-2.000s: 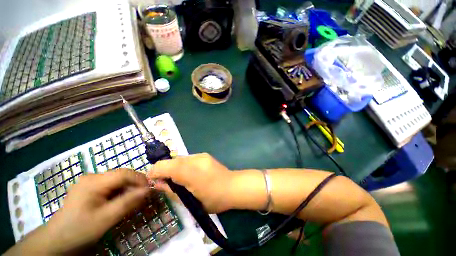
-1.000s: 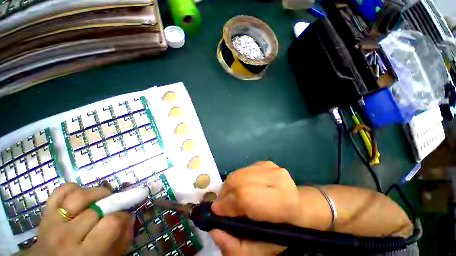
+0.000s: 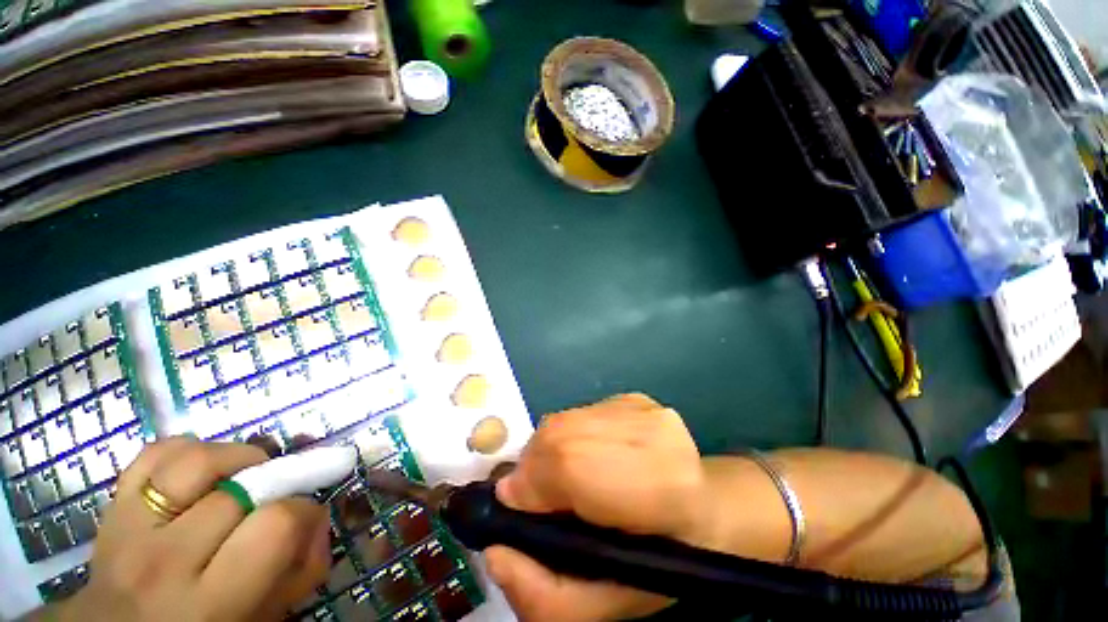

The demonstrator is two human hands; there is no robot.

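Observation:
My right hand point(image 3: 608, 486) holds a black soldering iron point(image 3: 632, 553) by its handle, its metal tip pointing left onto a panel of small circuit boards point(image 3: 407, 565). My left hand point(image 3: 201, 529) is over the panels, a white sleeve with a green band on one finger, whose fingertip is close to the iron tip. Whether it holds a thin wire cannot be told. More panels point(image 3: 273, 322) lie on the white carrier point(image 3: 468, 304), which has round tan holes along its right edge. The hands hide part of the near panels.
A spool-like pot point(image 3: 601, 116) with silvery bits stands behind the carrier. Stacked carriers point(image 3: 207, 97), a green roll point(image 3: 450, 37) and a white cap point(image 3: 424, 88) are at the back left. A black soldering station point(image 3: 790, 158) and a blue bin point(image 3: 930, 261) are at the right; the iron's cable loops there.
From two seconds ago, the view has moved closer and the iron has swung from pointing up and away down to the near panel. Over the last second, both hands have barely moved.

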